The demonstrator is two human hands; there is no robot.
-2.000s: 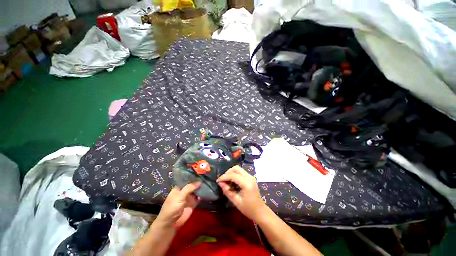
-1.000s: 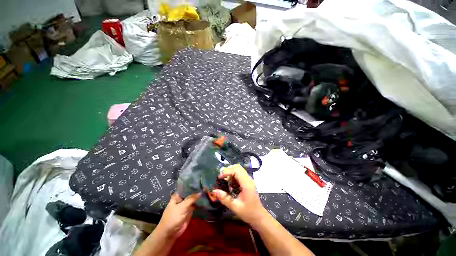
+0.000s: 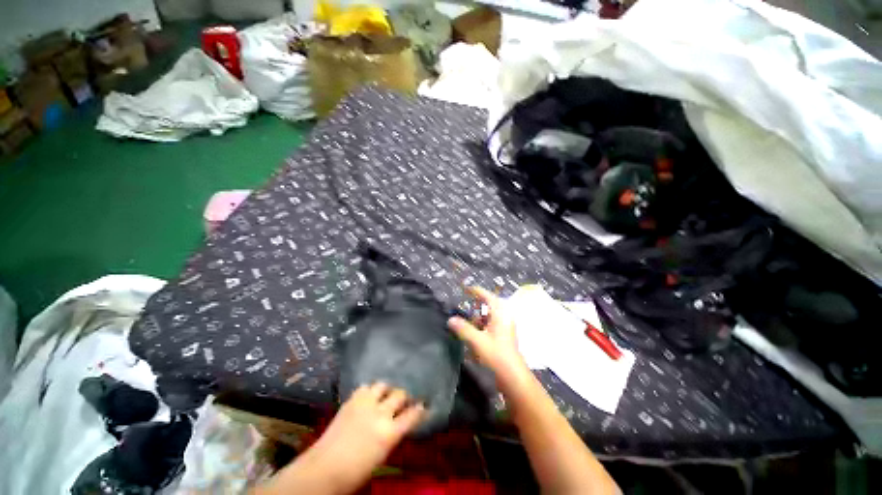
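Note:
A cartoon bag [image 3: 401,353] lies at the table's near edge with a plain grey panel showing and no face in view. Its black straps and top spread away from me on the cloth. My left hand [image 3: 372,421] is at the bag's near lower end, its fingers on the grey panel. My right hand [image 3: 491,334] is just right of the bag, fingers spread around something small and dark that I cannot make out. The image is blurred there.
White paper sheets [image 3: 580,372] with a red pen [image 3: 602,340] lie right of my hands. A heap of black and grey bags [image 3: 667,232] spills from a large white sack [image 3: 774,126] at the right. A floor sack [image 3: 48,387] with dark bags stands lower left.
The bag has turned from its face with eyes and orange nose to its plain grey side. My left hand has moved onto the panel. My right hand has moved away to the bag's right.

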